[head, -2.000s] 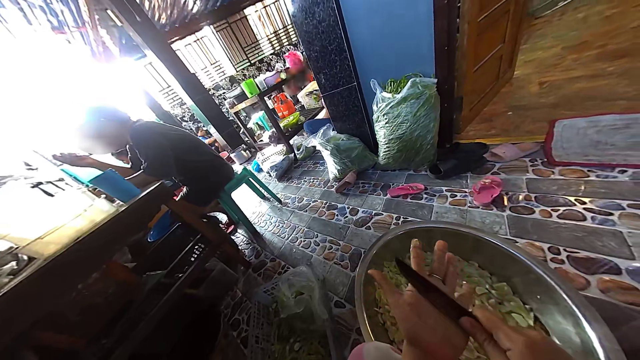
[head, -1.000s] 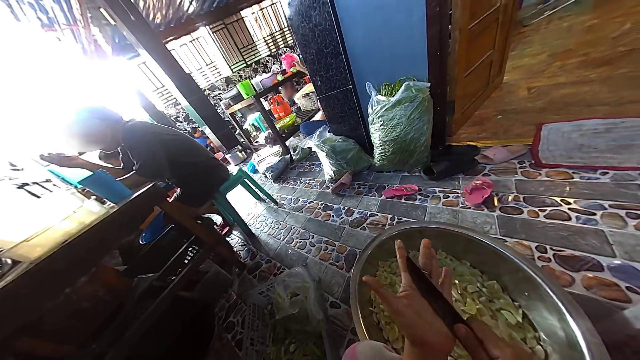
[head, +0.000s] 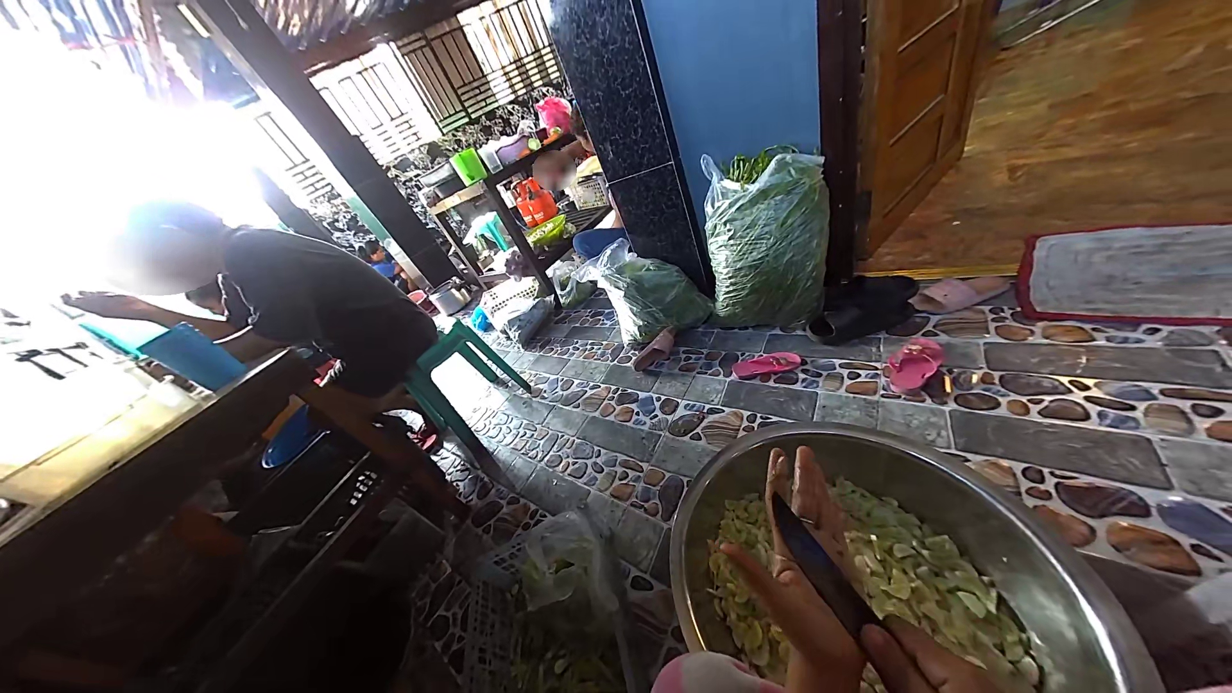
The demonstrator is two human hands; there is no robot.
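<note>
Over a wide steel basin [head: 1088, 616] of pale green sliced vegetable pieces [head: 943, 577], my right hand [head: 924, 654] grips a dark-bladed knife [head: 823, 568]. The blade points up and away, lying across or just over the palm of my left hand [head: 808, 577]. That palm is turned up, its fingers stretched out and its thumb apart to the left. Whether the blade touches the skin cannot be told. No vegetable piece shows plainly in the left hand. The knife's handle is mostly hidden in my right fingers, at the lower edge of the view.
A clear bag of greens [head: 568, 587] in a crate stands left of the basin. Ahead are full plastic bags [head: 770, 241], pink slippers [head: 767, 365] and dark shoes [head: 861, 308]. At left, a person [head: 308, 289] sits on a green stool [head: 462, 361] by a wooden table [head: 144, 472].
</note>
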